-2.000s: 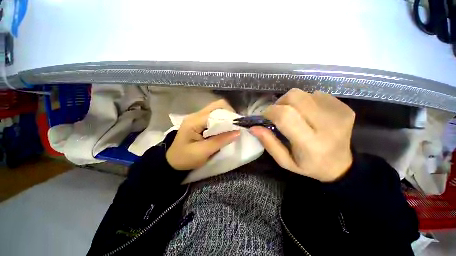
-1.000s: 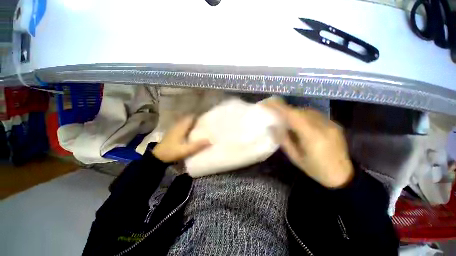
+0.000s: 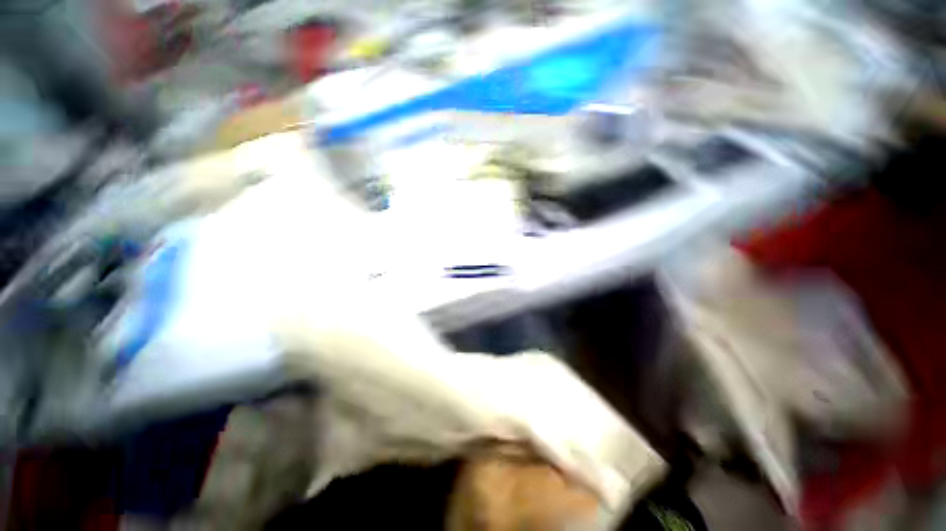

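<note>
The view is badly blurred. A hand (image 3: 524, 493) is at the bottom edge, partly cut off, against a long cream cloth piece (image 3: 581, 410); I cannot tell which hand it is or how its fingers grip. No other hand can be made out. The cloth runs from the white table's front edge down to the lower right. Small dark snips (image 3: 477, 272) appear to lie on the white sewing table (image 3: 228, 358). The machine area in the middle is washed out by glare.
Cream cloth (image 3: 819, 353) hangs on the right beside a large red area (image 3: 882, 244), perhaps a basket. A dark blue basket shape (image 3: 161, 456) is under the table's left end. A blue strip (image 3: 560, 78) crosses the upper middle. Blurred clutter lies behind.
The view has swung up and tilted, now showing the machine area and the room behind. The cloth has gone from bunched between both hands at the lap to stretched out by the table edge.
</note>
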